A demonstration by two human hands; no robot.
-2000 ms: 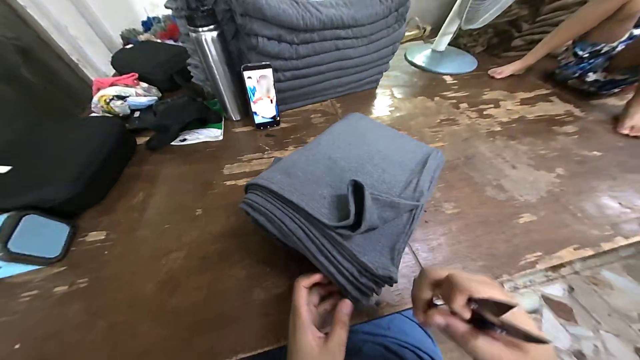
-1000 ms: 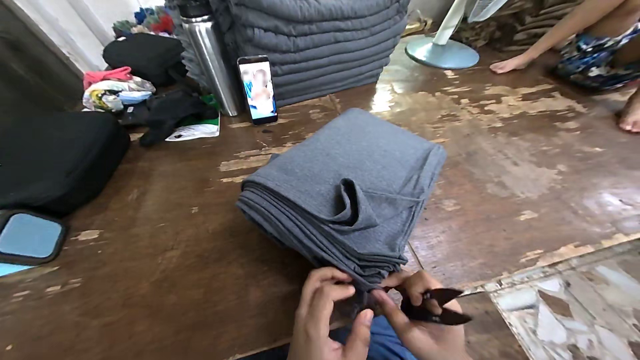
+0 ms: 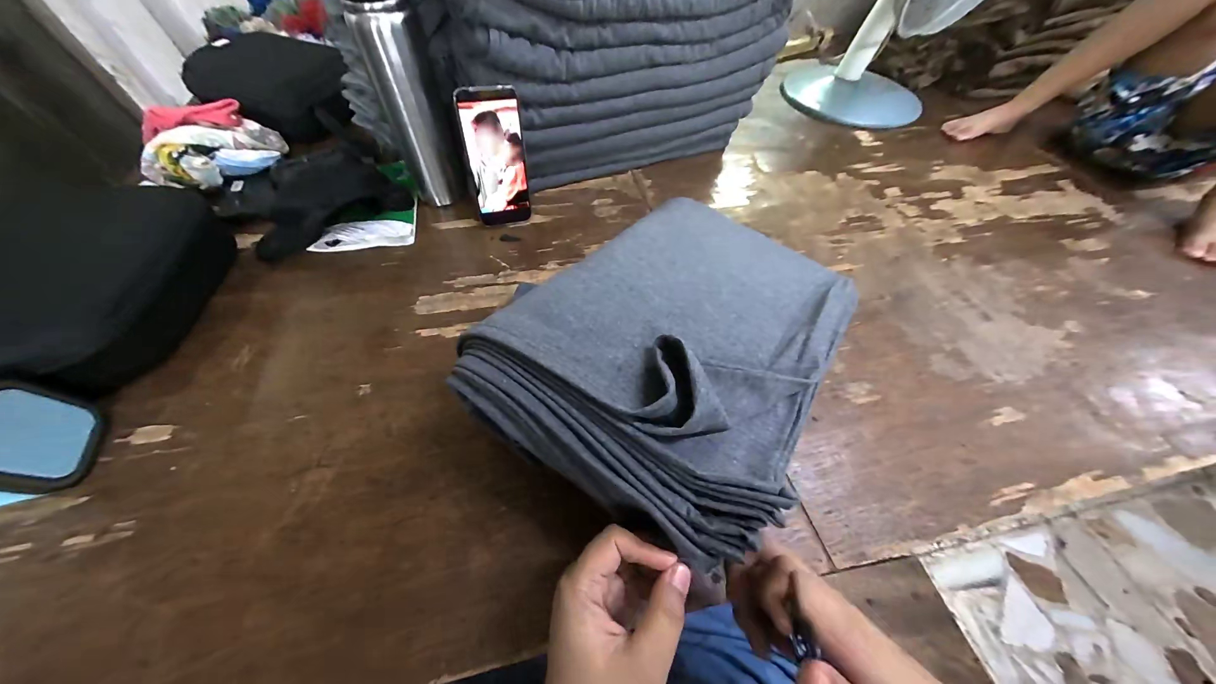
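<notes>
A stack of folded dark grey fabric pieces (image 3: 655,361) lies on the worn wooden board, its layered edges toward me and a small loop of cloth on top. At its near corner is my left hand (image 3: 622,603), thumb and forefinger pinched together; whether a thread or cloth edge is between them cannot be told. My right hand (image 3: 793,603) is just below the same corner, closed around a small dark cutting tool (image 3: 804,638), mostly hidden by the fingers.
Behind stand a steel bottle (image 3: 404,104), a propped phone (image 3: 492,157) and a tall pile of grey fabric (image 3: 627,85). A black cushion-like item (image 3: 95,285) and another phone (image 3: 47,435) lie left. A fan base (image 3: 851,95) and a person's bare foot (image 3: 983,123) are at back right.
My right hand first moved in to the stack's near corner beside my left. Since then the tool's dark blades, plain to the right earlier, have turned downward and are mostly hidden.
</notes>
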